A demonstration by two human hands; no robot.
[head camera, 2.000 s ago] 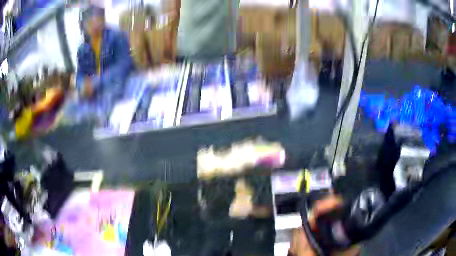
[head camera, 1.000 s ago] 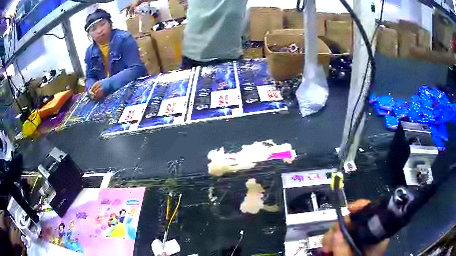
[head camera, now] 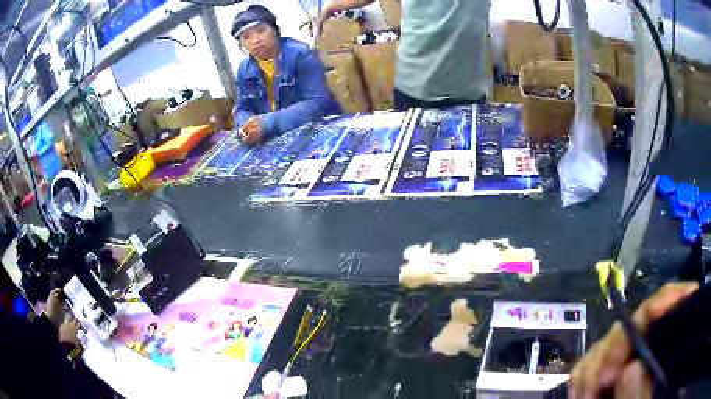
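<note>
My right hand (head camera: 624, 347) is at the lower right, fingers bent, beside a white-and-dark screw feeder (head camera: 532, 343). A black cord with a yellow tie (head camera: 610, 277) runs down in front of the hand. No screwdriver body can be made out, and what the hand grips is hidden. A small white toy part (head camera: 284, 385) with yellow and dark lead wires (head camera: 309, 335) is at the bottom edge, left of the feeder. My left hand cannot be made out.
A pink princess-printed sheet (head camera: 257, 312) and a black box-like device (head camera: 168, 261) are at left, near another person's hand (head camera: 66, 319). Blue printed sheets (head camera: 436, 156) lie across the bench. A metal post (head camera: 643, 156) rises at right. Two people are beyond.
The view has swung left, so the bench items shift right. The black screwdriver seen earlier at my right hand no longer shows clearly. My right hand appears further right.
</note>
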